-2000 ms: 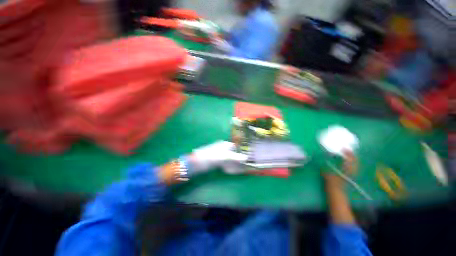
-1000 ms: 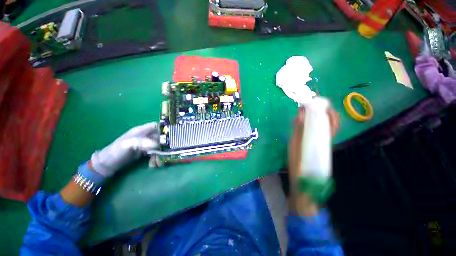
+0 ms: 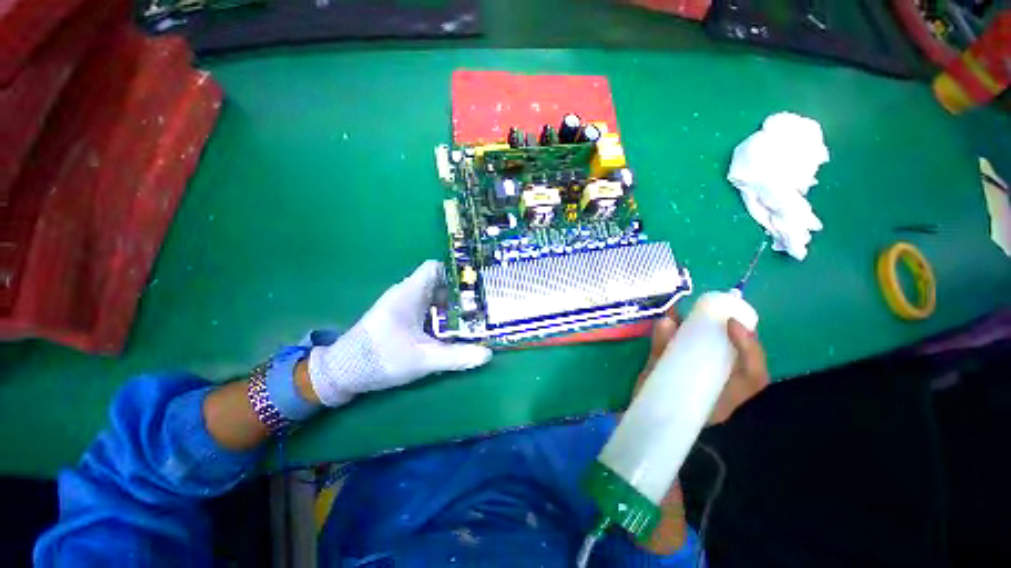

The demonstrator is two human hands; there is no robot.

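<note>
The circuit board (image 3: pixel 543 211) lies on a red foam pad (image 3: pixel 532 100), with its ribbed silver heatsink (image 3: pixel 582 283) along the near edge and bright bent metal in front of it. My left hand (image 3: pixel 388 344), in a white knit glove, grips the board's near left corner, thumb in front of the metal. My bare right hand (image 3: pixel 732 372) holds the white glue syringe (image 3: pixel 676 394) right of the board, green cap towards me. Its thin needle (image 3: pixel 755 264) points up and right, its tip close to the crumpled white tissue (image 3: pixel 779 178); contact is unclear.
Stacked red foam pads (image 3: pixel 100 189) stand at the left. A yellow tape roll (image 3: pixel 906 281) lies at the right on the green mat (image 3: pixel 299 166). A dark conveyor (image 3: pixel 322 24) runs along the far side. A red and yellow object (image 3: pixel 976 78) is at the far right.
The view has shifted, and the board appears further right and the stacked pads larger. The syringe has tilted, its needle now showing near the tissue. My left hand stays at the board's left corner.
</note>
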